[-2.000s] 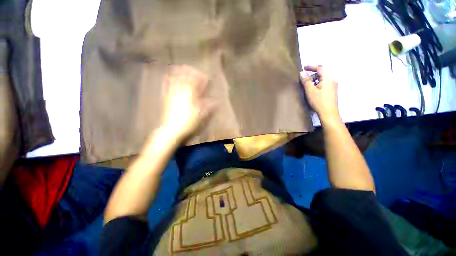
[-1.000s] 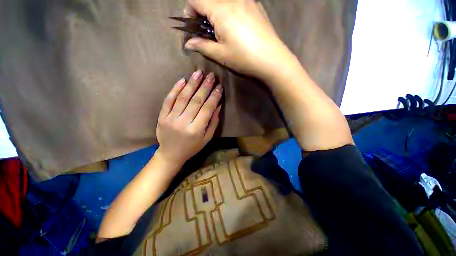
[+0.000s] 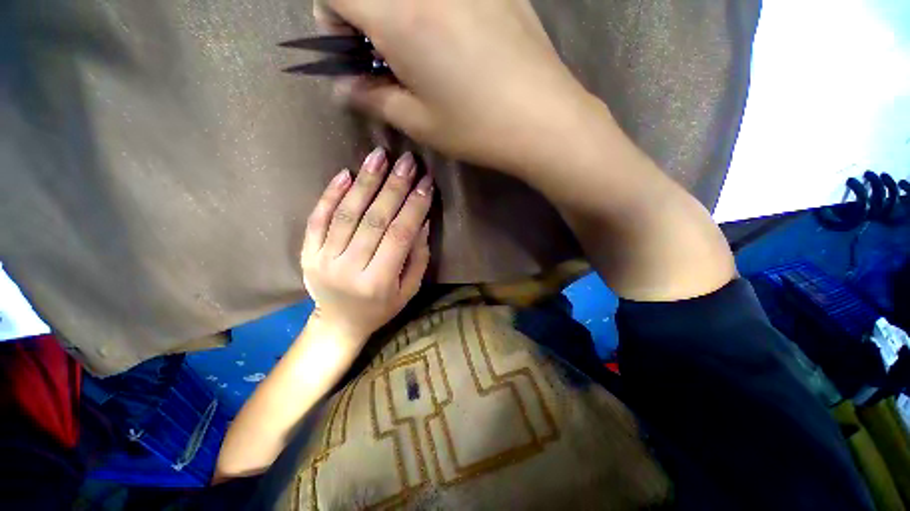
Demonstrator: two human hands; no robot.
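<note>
A brown garment (image 3: 160, 190) lies spread over the table's front part and hangs a little over its edge. My left hand (image 3: 369, 235) lies flat on the cloth near the front edge, palm down, with its fingers slightly apart and holding nothing. My right hand (image 3: 449, 70) is above and to the right of it, over the cloth. It holds dark thread snips (image 3: 329, 56), whose two pointed blades are apart and point left. The fingertips of my right hand are slightly blurred.
The white table (image 3: 818, 110) shows at the right, with black hook-like loops (image 3: 878, 196) at its edge. Below are a blue floor (image 3: 261, 351), a blue crate (image 3: 165, 424) at the lower left, red cloth (image 3: 45, 389) and another blue crate (image 3: 823, 297) at the right.
My right hand with the snips has come from the garment's right edge to its middle, then slightly left. My left hand has settled flat on the cloth. The view has moved closer to the garment.
</note>
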